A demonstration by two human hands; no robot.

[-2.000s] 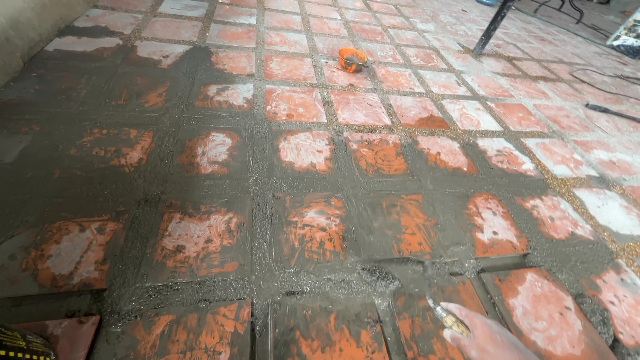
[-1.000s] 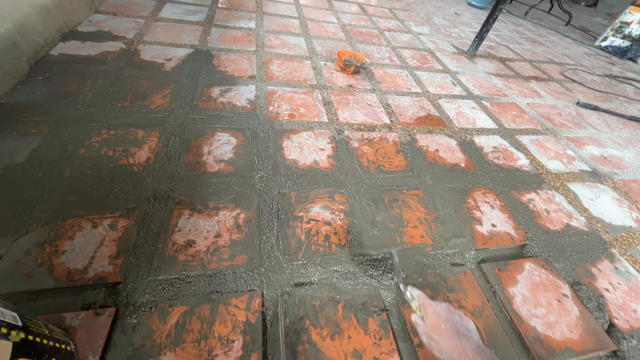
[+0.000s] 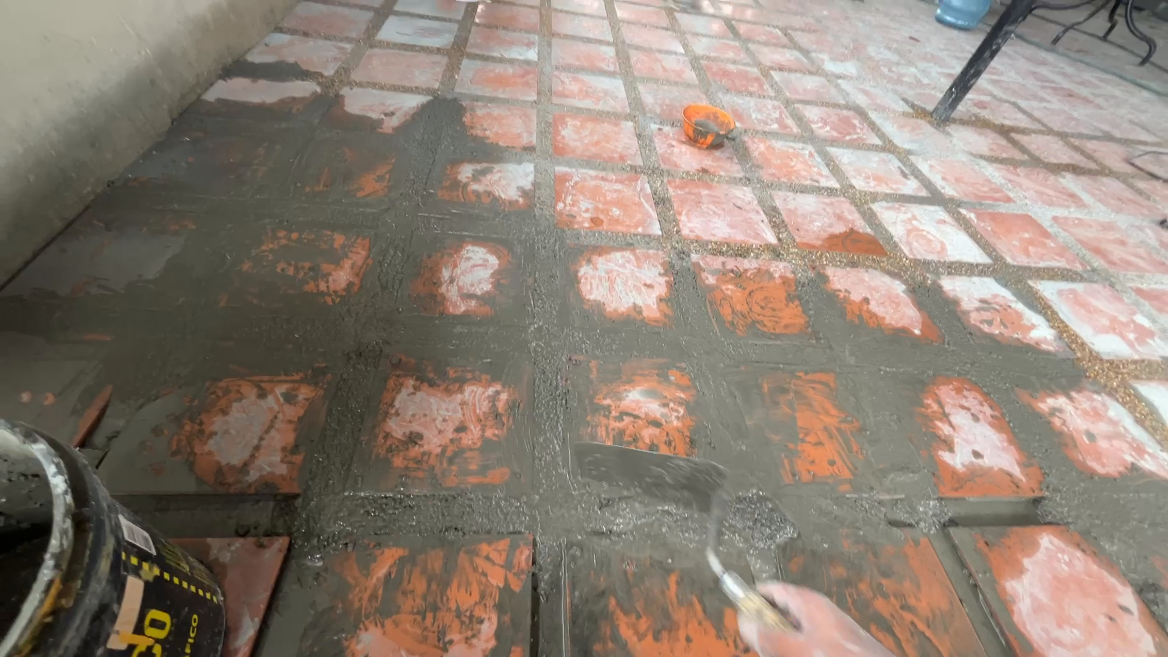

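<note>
At the bottom right of centre, my right hand [image 3: 808, 620] is closed around the handle of a pointing trowel [image 3: 657, 474]. The trowel's blade, smeared with grey mortar, points left over a mortar-covered tile and just above a joint. Wet grey mortar [image 3: 547, 401] fills the joints between the square terracotta tiles [image 3: 607, 201] and coats many of their faces, with orange patches showing through. A wet lump of mortar [image 3: 762, 518] lies in the joint right of the blade. My left hand is out of view.
A black bucket [image 3: 173, 584] with a dirty rim stands at the lower left. An orange bowl [image 3: 707, 126] holding some mortar sits on the tiles farther off. A wall [image 3: 119, 100] runs along the left. A dark metal leg [image 3: 984, 59] and a blue container [image 3: 963, 12] are at the upper right.
My right hand with the trowel has moved left and its blade now shows flat. More of the black bucket has come into view as the view shifted.
</note>
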